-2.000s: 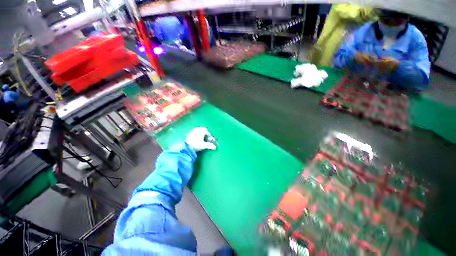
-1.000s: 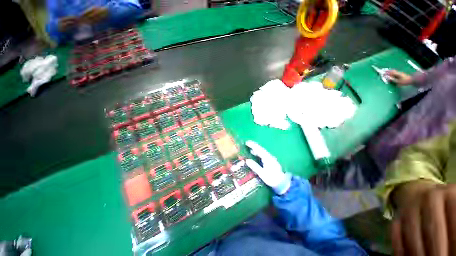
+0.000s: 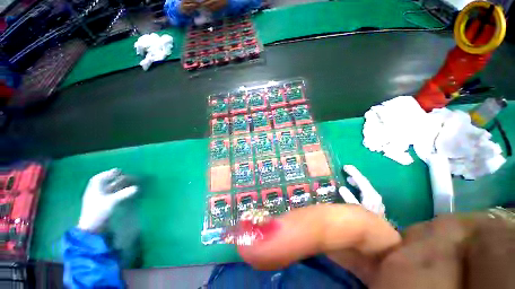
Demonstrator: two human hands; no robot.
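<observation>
A clear tray of circuit boards on red pads lies in front of me, across the green mat and the dark belt. Two pockets show plain pale red pads. My left hand, in a white glove, is left of the tray over the mat, fingers curled and thumb out. Whether it holds anything small is unclear. My right hand, also white-gloved, is at the tray's right edge with fingers apart. A bare hand of another person is very close to the camera and hides part of the tray's bottom edge.
White crumpled cloths and a white tube lie at the right. A red post with a yellow ring and a small bottle are beyond. Another tray is at far left. A person's hands are behind the tray across the belt.
The view has turned, bringing the tray to the centre and my left hand into view. The other person's bare hand has reached in over the tray's near edge. My right hand stays by the tray's right side.
</observation>
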